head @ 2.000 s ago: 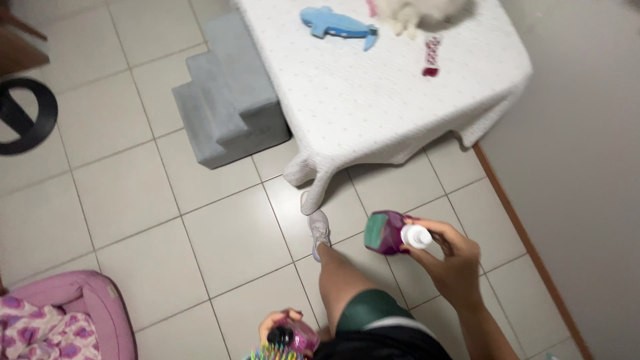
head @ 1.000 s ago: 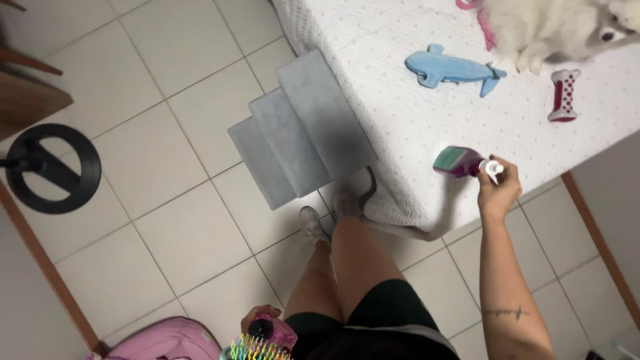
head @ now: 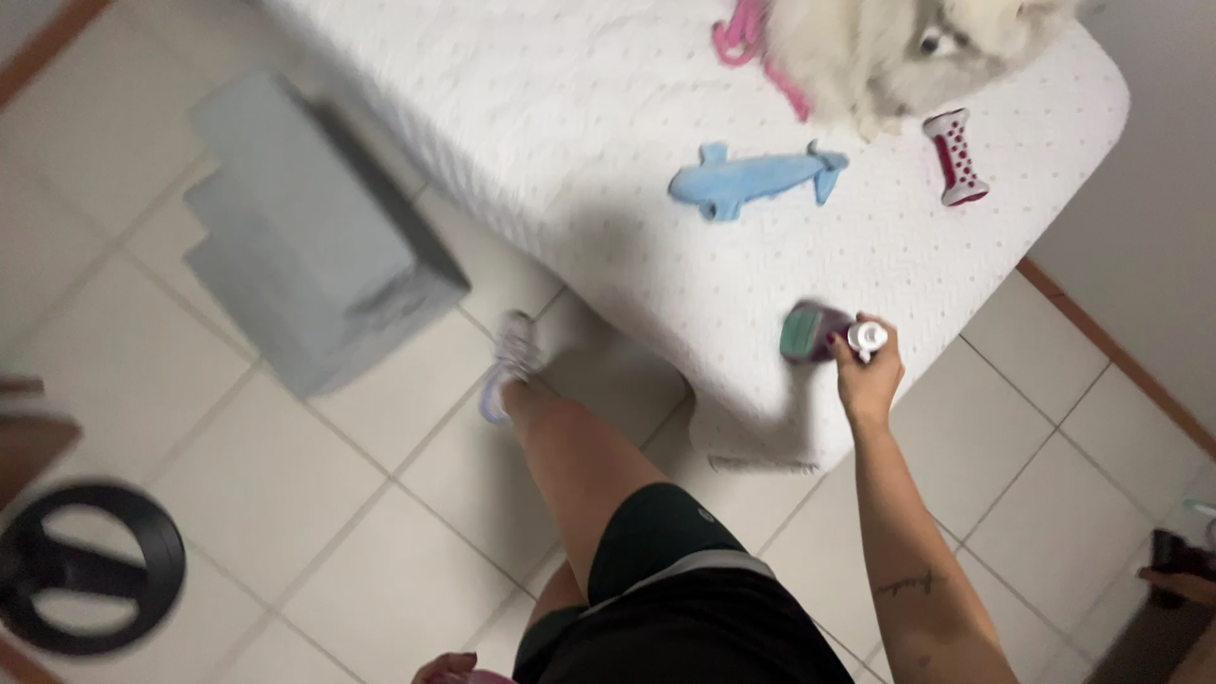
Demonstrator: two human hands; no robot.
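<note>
My right hand (head: 869, 380) grips a purple bottle (head: 815, 331) with a green label and white cap near its top. The bottle is tilted over the corner of a bed with a white quilted cover (head: 589, 123). At the bottom edge, my left hand (head: 445, 667) is mostly cut off, closed around a pink object (head: 480, 676). On the bed lie a blue dolphin-shaped toy (head: 755, 180), a red and white bone-shaped toy (head: 957, 159) and a pink strap (head: 738, 33). A fluffy white dog (head: 912, 57) lies beside the strap.
Grey padded pet steps (head: 304, 237) stand on the tiled floor by the bed's left side. A round black base (head: 90, 568) is at the lower left. A wall (head: 1159, 218) with a brown skirting board runs along the right. Dark items lie at the lower right.
The bottle in my right hand has gone from above the floor to above the bed corner. My left hand has mostly left the view, and the multicoloured bristles beside it are out of sight. The view has shifted.
</note>
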